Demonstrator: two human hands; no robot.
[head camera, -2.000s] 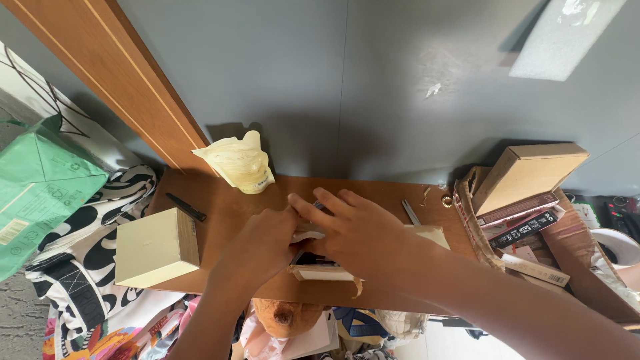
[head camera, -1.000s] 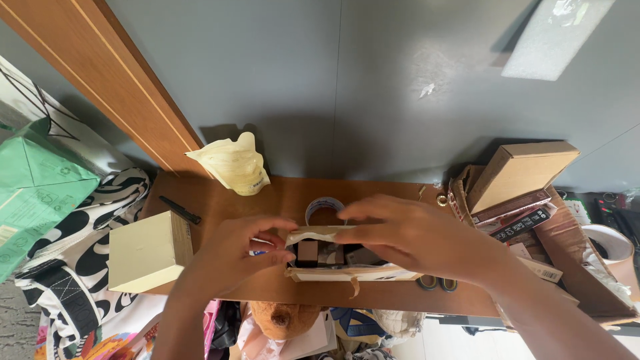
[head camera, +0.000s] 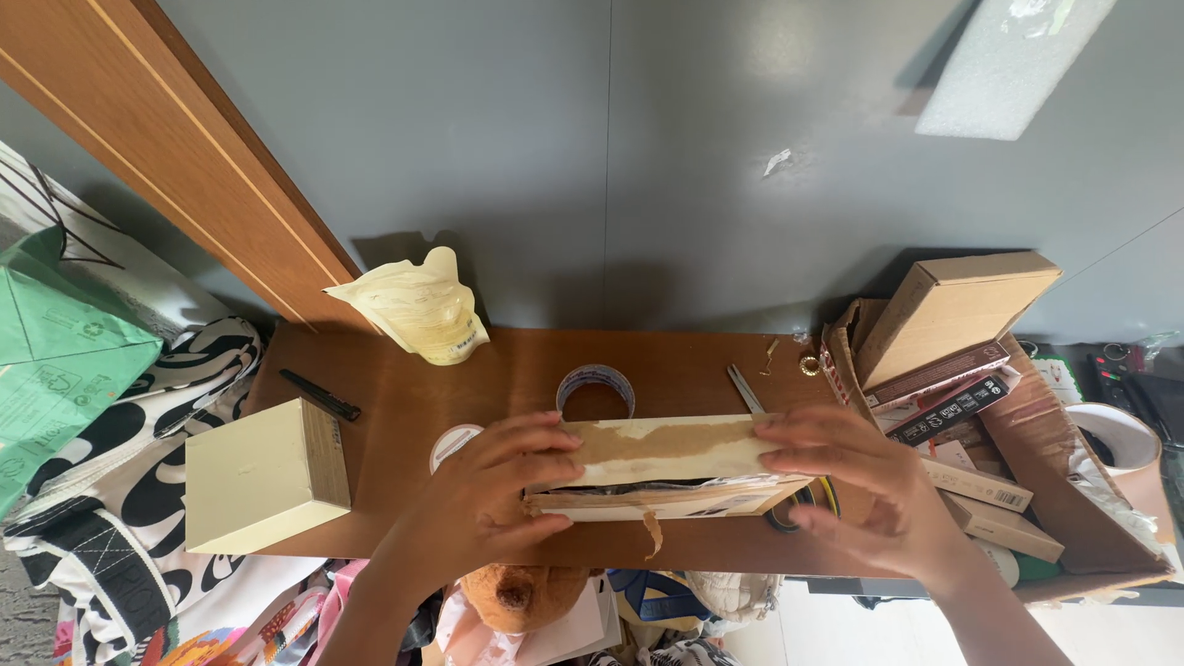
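A small cardboard box (head camera: 675, 453) with torn paper on its lid lies at the front of the brown wooden table; a narrow dark gap shows below the lid flap. My left hand (head camera: 509, 476) grips its left end, fingers on top and thumb at the near side. At the right end, my right hand (head camera: 851, 472) rests its fingertips on the flap, thumb apart. Behind the box stands a roll of tape (head camera: 597, 381). Scissors (head camera: 745, 390) lie behind its right part, their black and yellow handles (head camera: 803, 509) partly hidden by the box and my right hand.
To the left are a cream box (head camera: 250, 476), a black cutter-like tool (head camera: 319, 395) and a pale pouch (head camera: 421, 305). On the right stands an open carton (head camera: 1064, 481) holding several small boxes. A gold ring-shaped item (head camera: 809, 365) lies near it. A brown plush toy (head camera: 523, 592) is below the front edge.
One second ago the box stood open with dark items showing inside; its flap now covers most of the opening. My right hand has moved to the box's right end.
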